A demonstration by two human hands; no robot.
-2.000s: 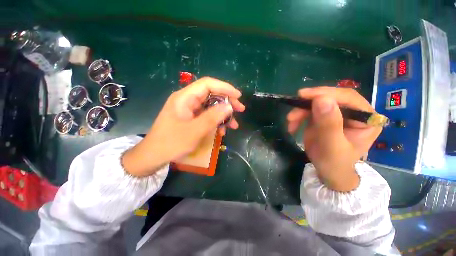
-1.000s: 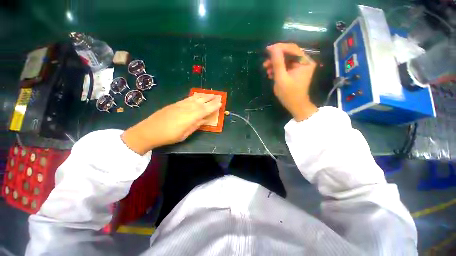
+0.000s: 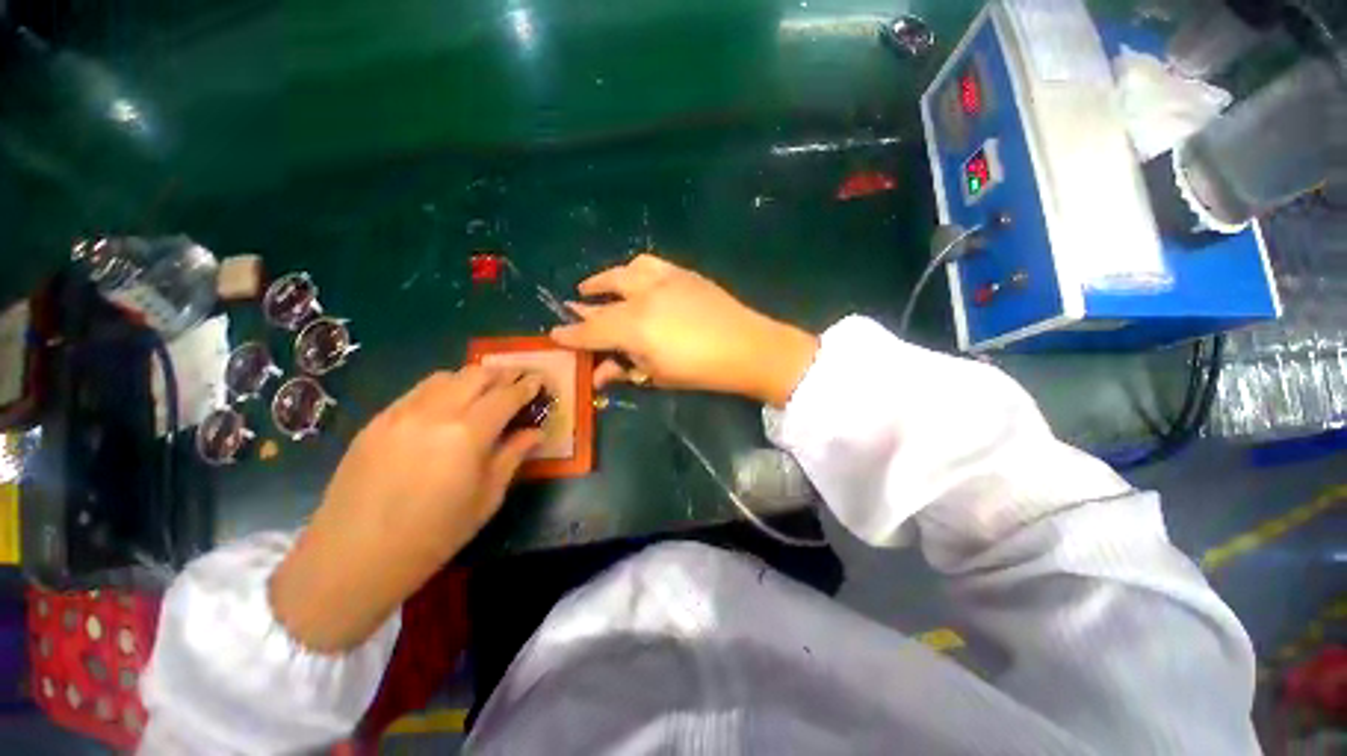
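An orange-red square pad with a pale centre (image 3: pixel 581 443) lies on the green bench in front of me. A small dark round watch head (image 3: pixel 538 409) sits on it, partly hidden by my fingers. My left hand (image 3: pixel 429 470) holds the watch head from the left with its fingertips. My right hand (image 3: pixel 672 328) is at the pad's upper right corner. It holds a thin silver tool, apparently tweezers (image 3: pixel 557 304), whose ends show at the fingertips and point up and left.
Several watch heads (image 3: pixel 302 406) stand at left, near white paper (image 3: pixel 203 369), a clear bottle (image 3: pixel 177 281) and a tan block (image 3: pixel 241 275). A blue control unit (image 3: pixel 1027 281) is at right. A red piece (image 3: pixel 485 266) lies above the pad. A pale cable (image 3: pixel 724 480) runs right.
My left hand has gone from covering the pad to holding a watch head on it. My right hand has come in from the right to the pad. The black shaft seen earlier no longer shows.
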